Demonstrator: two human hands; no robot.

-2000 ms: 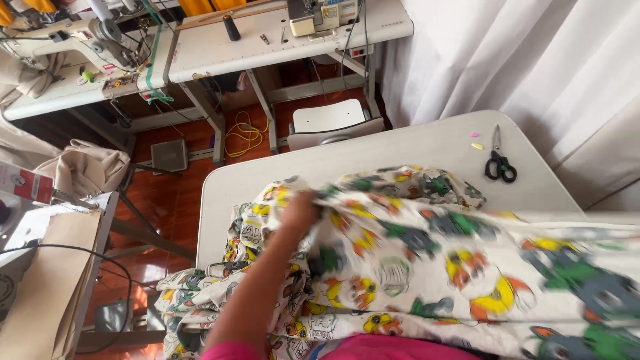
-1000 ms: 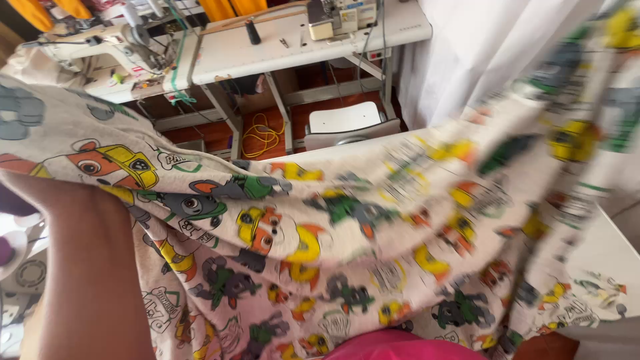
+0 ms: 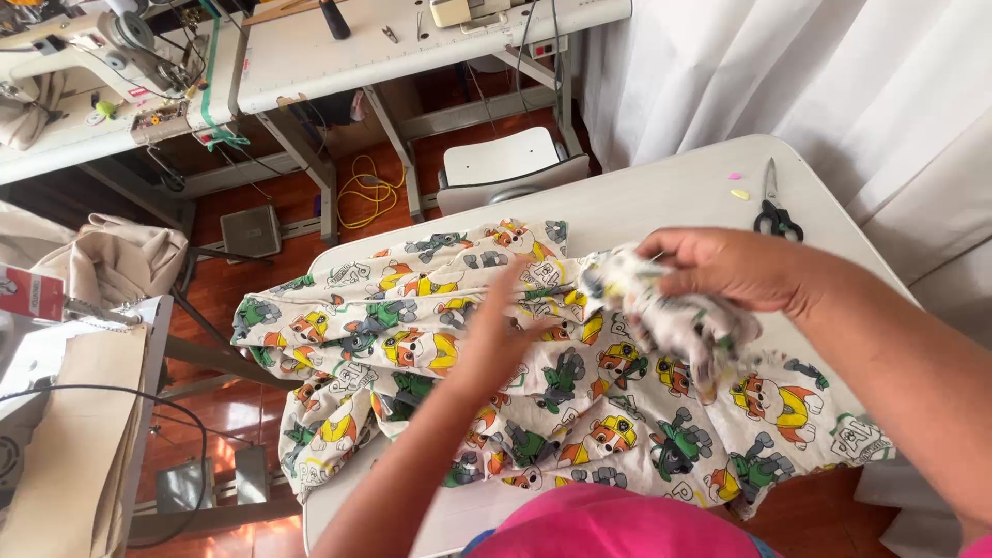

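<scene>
A cotton fabric printed with cartoon dogs point(image 3: 422, 349) lies in loose folds over the white table point(image 3: 666, 182) and hangs past its near edge. My right hand point(image 3: 713, 271) grips a bunched part of this fabric, raised above the rest at the right of centre. My left hand point(image 3: 504, 333), blurred, is over the middle of the fabric with its fingers spread and nothing seen in it. Black-handled scissors point(image 3: 777, 209) lie at the table's right, beyond my right hand. A pink chip point(image 3: 735, 176) and a yellow chip point(image 3: 739, 194) are beside them.
A white chair point(image 3: 504, 159) stands just beyond the table. Behind it are sewing tables with a sewing machine point(image 3: 85, 54) and a black thread cone point(image 3: 335, 19). A white curtain point(image 3: 697, 85) hangs at the right. Brown pattern paper point(image 3: 77, 442) and beige cloth point(image 3: 116, 260) are at the left.
The fabric, held up and spread across the view a second ago, now lies on the table. My left hand has moved from the far left to the middle. My right hand holds a bunched part.
</scene>
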